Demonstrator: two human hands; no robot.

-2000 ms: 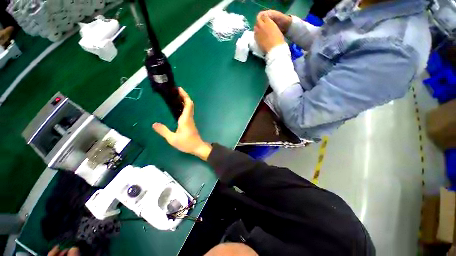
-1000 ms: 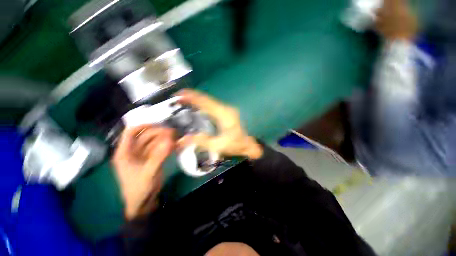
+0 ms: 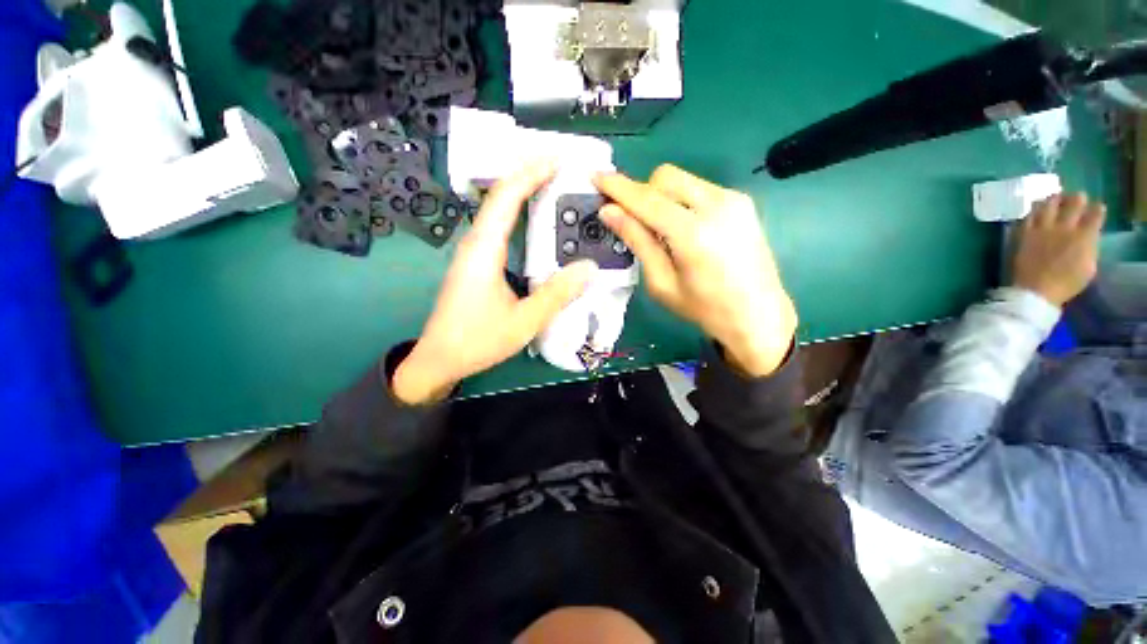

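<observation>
A white camera housing (image 3: 581, 307) lies on the green bench in front of me, its wires hanging at the near end. A black front plate (image 3: 592, 232) with a round centre hole and smaller holes sits on the housing. My left hand (image 3: 497, 283) is around the housing's left side, thumb at the plate's lower edge. My right hand (image 3: 702, 255) has its fingers on the plate's upper right. The fingers hide part of the plate's edges.
Loose black plates (image 3: 377, 164) lie in a heap left of centre. The screw feeder (image 3: 596, 63) stands behind the housing. A white unit (image 3: 157, 138) and a blue crate (image 3: 44, 340) are at left. The black electric screwdriver (image 3: 918, 113) and a neighbouring worker's hand (image 3: 1057, 248) are at right.
The view has turned to face the housing. My right hand has left the screwdriver; both hands are now on the housing, and a black plate now covers its lens area.
</observation>
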